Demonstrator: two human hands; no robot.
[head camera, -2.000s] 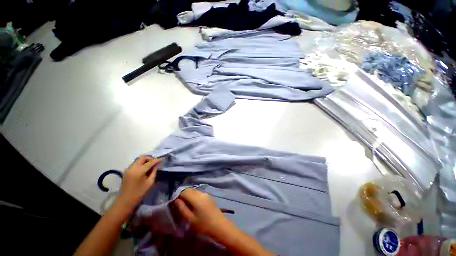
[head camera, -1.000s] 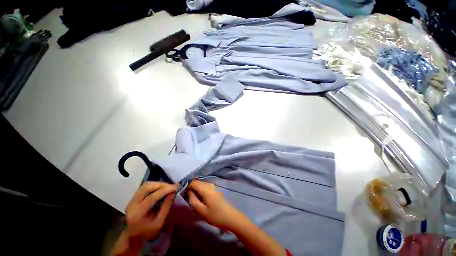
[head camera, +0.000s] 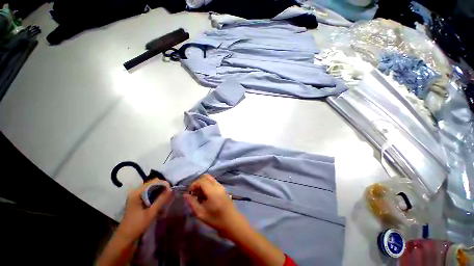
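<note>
A light blue-grey shirt lies on the white table with its hem to the right. A black hanger hook sticks out at its neck on the left. My left hand is closed on the shirt's neck edge, with a curled bit of fabric showing between the fingers. My right hand pinches the shirt front beside it. The hands are close together. The fingertips and the small part they hold are blurred. One sleeve stretches away across the table.
A second shirt on a hanger and a dark brush lie beyond. Clear plastic bags lie right. A blue-lidded tub, a pink bottle and a tan-yellow bundle are near right. Dark clothes lie at the far side.
Since the first frame my hands have come together at the collar, and the shirt's neck part lies flatter. Since the second, my left hand has turned and the curled fabric shows.
</note>
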